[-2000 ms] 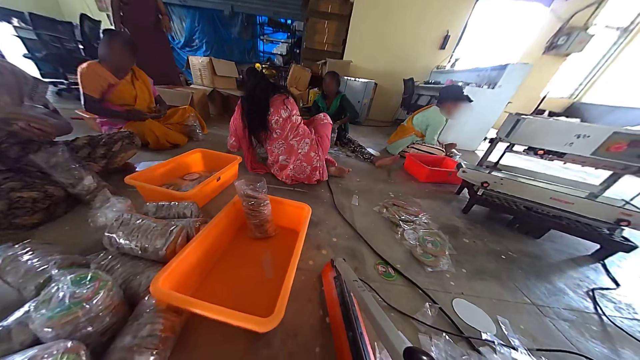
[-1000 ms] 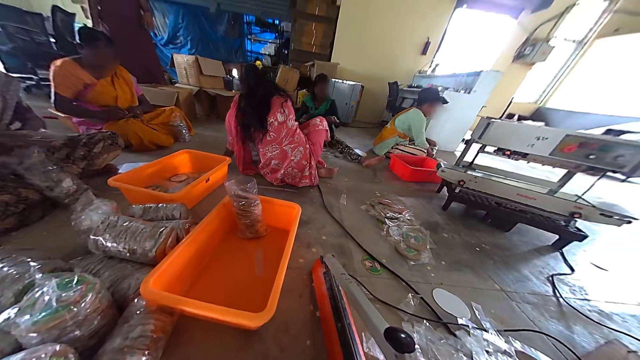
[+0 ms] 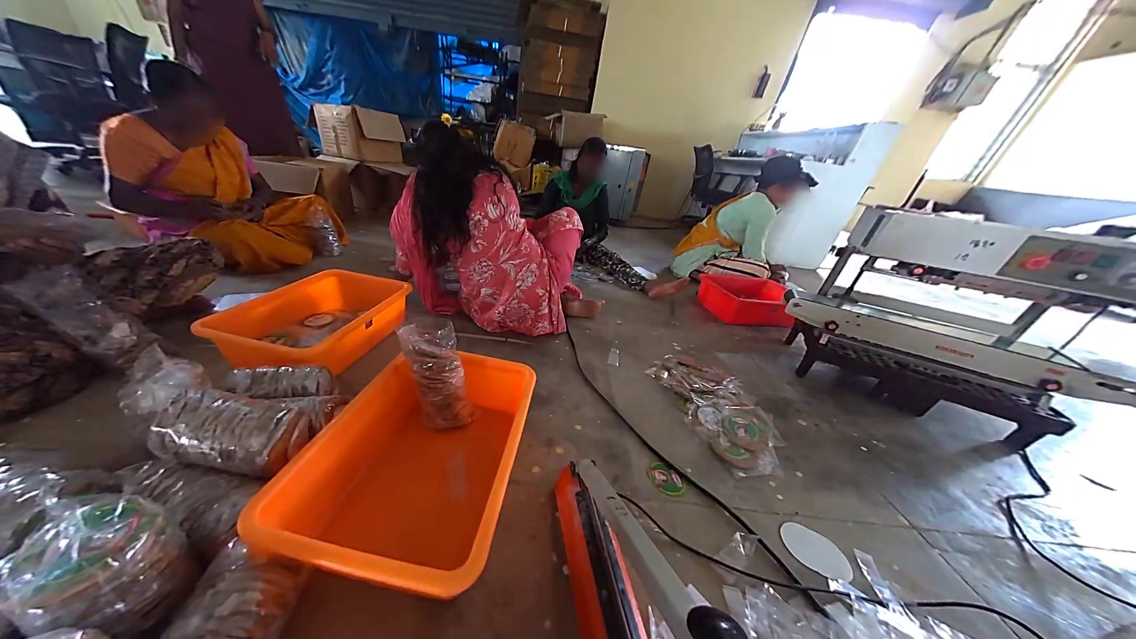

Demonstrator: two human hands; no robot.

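Observation:
Neither of my hands shows in the head view. A large orange plastic tub [image 3: 497,444] lies in front of me, and a clear bag packed with stacked discs [image 3: 437,377] stands upright in its far end. Right of the tub, at the bottom, is an orange and grey impulse sealer [image 3: 612,550] with a black knob on its arm. Clear bags of stacked brown discs [image 3: 222,435] are heaped to the left of the tub. A second orange tub [image 3: 306,342] behind them holds a few discs.
Several people sit on the floor beyond the tubs. A continuous band sealer [image 3: 958,328] stands at right, near a red tub [image 3: 744,300]. Packets of round discs [image 3: 719,413], a white disc [image 3: 815,550], plastic scraps [image 3: 781,612] and a black cable [image 3: 657,448] lie on the floor.

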